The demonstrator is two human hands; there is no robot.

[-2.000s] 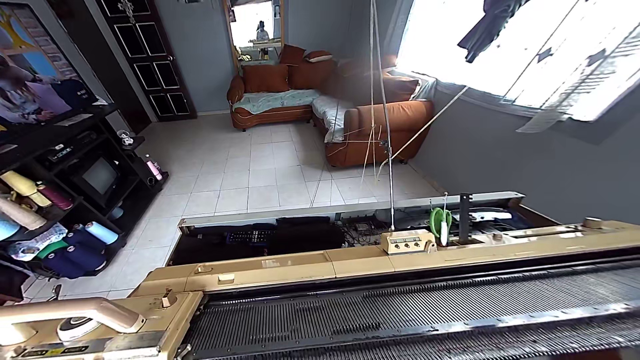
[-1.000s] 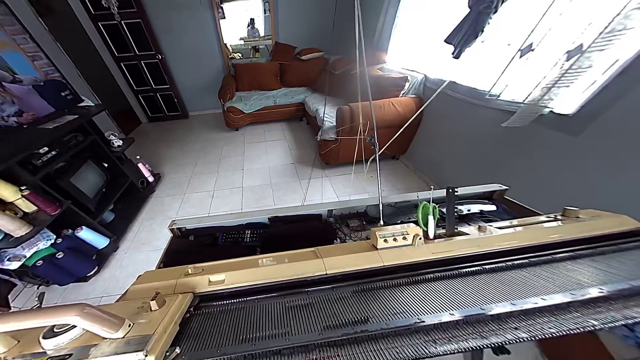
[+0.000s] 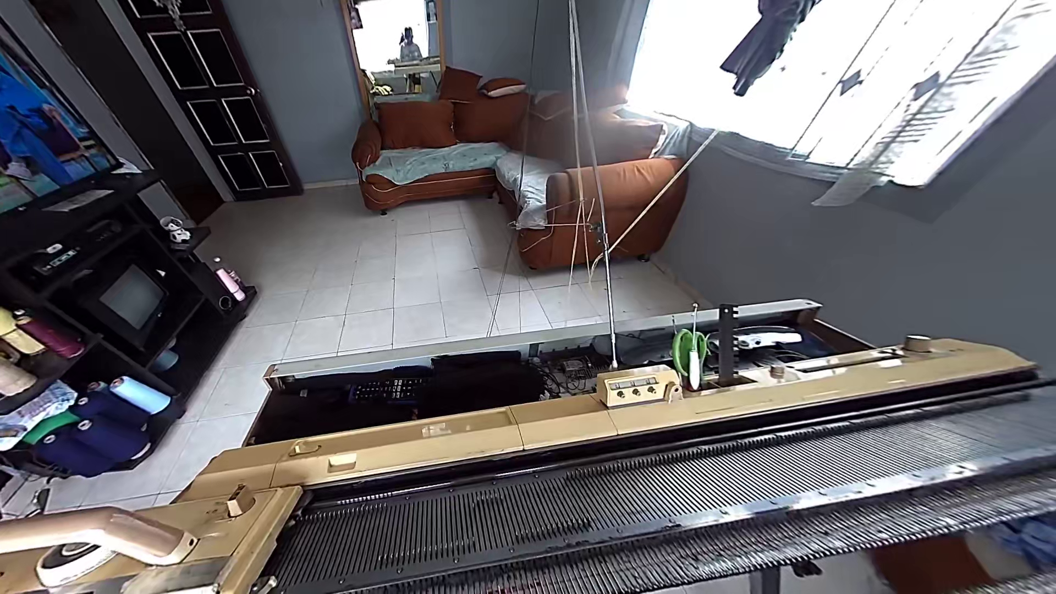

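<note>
Neither my left hand nor my right hand shows in the head view. A beige knitting machine (image 3: pixel 569 425) spans the lower part of the picture, its metal needle bed (image 3: pixel 627 507) running to the right edge. At the bottom left sits the carriage (image 3: pixel 239 528) with its curved handle (image 3: pixel 107 532). A beige row counter (image 3: pixel 639 386) stands at the machine's back edge, near a thin metal yarn mast (image 3: pixel 609 305). Pale yarn strands (image 3: pixel 580 165) hang by the mast. Right of the counter, a green looped thing (image 3: pixel 683 353) is beside a white-handled tool (image 3: pixel 695 367).
Behind the machine lies an open trough (image 3: pixel 528 337) holding a remote control (image 3: pixel 388 389) and cables (image 3: pixel 569 371). Yarn cones (image 3: pixel 140 394) fill a black shelf unit (image 3: pixel 190 330) on the left. An orange-brown sofa (image 3: pixel 619 194) stands across the tiled floor (image 3: pixel 371 289).
The view has shifted slightly. The picture on the television screen is different. The machine and its carriage show no plain move of their own.
</note>
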